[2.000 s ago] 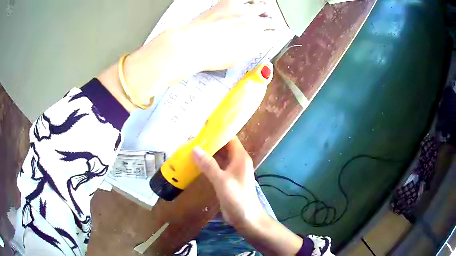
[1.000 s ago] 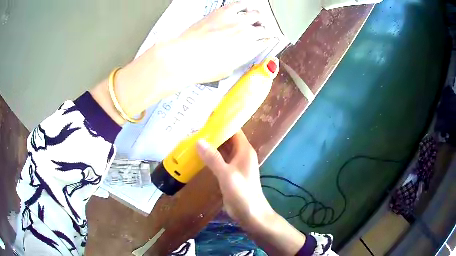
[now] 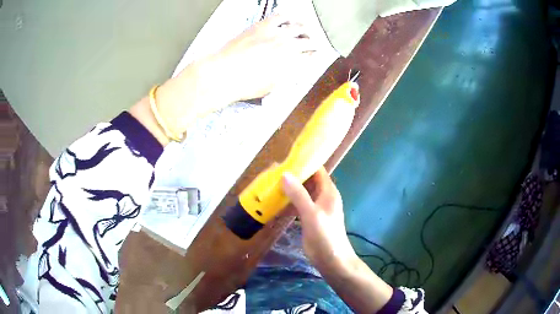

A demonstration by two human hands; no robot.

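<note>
My right hand [image 3: 322, 214] grips the yellow cutter [image 3: 307, 147] around its lower body. The cutter's red button and thin dark tip point up and away, over the brown table beside the white paper pattern [image 3: 202, 147]. My left hand [image 3: 258, 61], with a bangle at the wrist, lies palm down across the pattern with its fingers apart. It is washed out by glare, and what is under the palm is hidden. A small block weight [image 3: 175, 202] sits on the pattern's near end. Khaki fabric [image 3: 92, 67] lies left of and beyond the pattern.
The brown table [image 3: 393, 55] ends in a slanting edge on the right, above a green floor [image 3: 454, 135]. A fabric flap [image 3: 353, 21] lies at the top. A narrow scrap [image 3: 185, 291] is on the near wood. A black cable [image 3: 423, 239] loops on the floor.
The cutter and my right hand have moved right, away from the pattern's edge, and the dark tip now shows. The pale strip near the table edge no longer shows. My left hand stays on the pattern.
</note>
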